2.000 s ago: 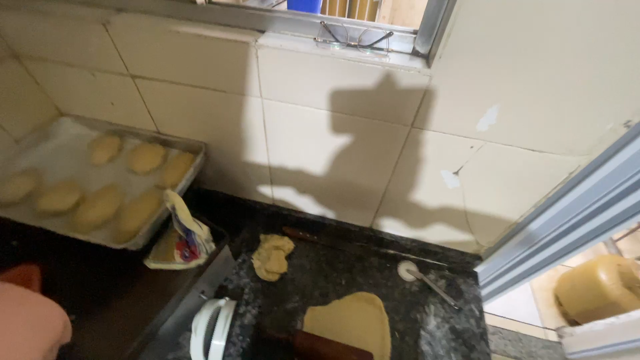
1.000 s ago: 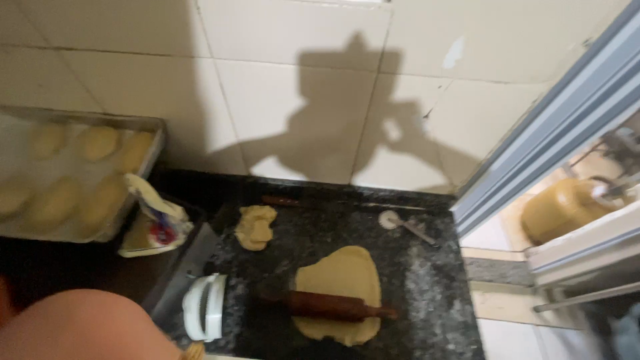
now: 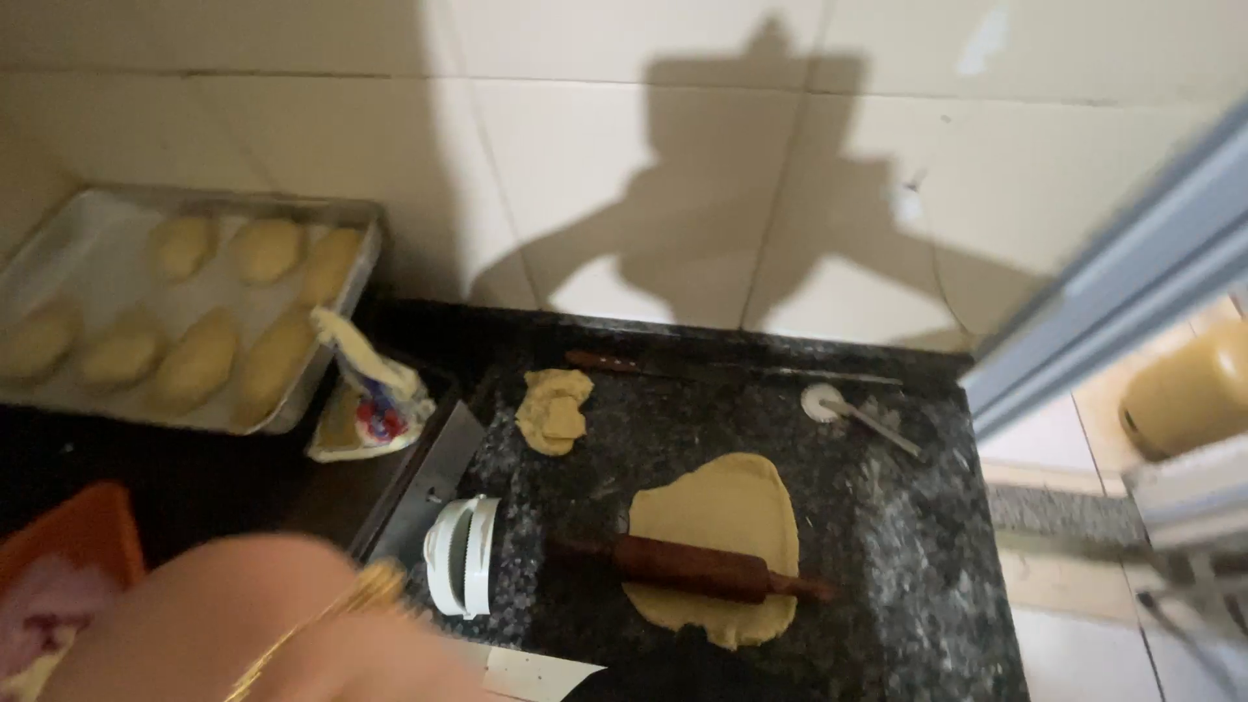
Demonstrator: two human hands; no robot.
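A rolled-out sheet of dough [image 3: 726, 497] lies on the dark granite counter, and a wooden rolling pin [image 3: 692, 567] rests across it, with no hand on it. My left hand [image 3: 283, 624], blurred and close to the camera, is at the bottom left with a gold band; its fingers cannot be made out. Near it stands a white plastic dough mold [image 3: 462, 556]. A crumpled dough piece [image 3: 554, 409] lies behind the mold. A pastry wheel [image 3: 827, 404] is at the back right, and a knife with a wooden handle [image 3: 603, 362] lies by the wall. My right hand is out of view.
At the left, a metal baking tray [image 3: 369, 283] holds several filled pastries [image 3: 197, 361]. An opened printed package [image 3: 375, 414] stands beside it. An orange container [image 3: 88, 536] is at the lower left. A metal frame [image 3: 1121, 263] borders the right side; beyond it is a yellow cylinder [image 3: 1194, 390].
The view has tilted down and moved closer to the counter. My left hand has come further into view at the bottom left. The rolling pin still lies on the dough.
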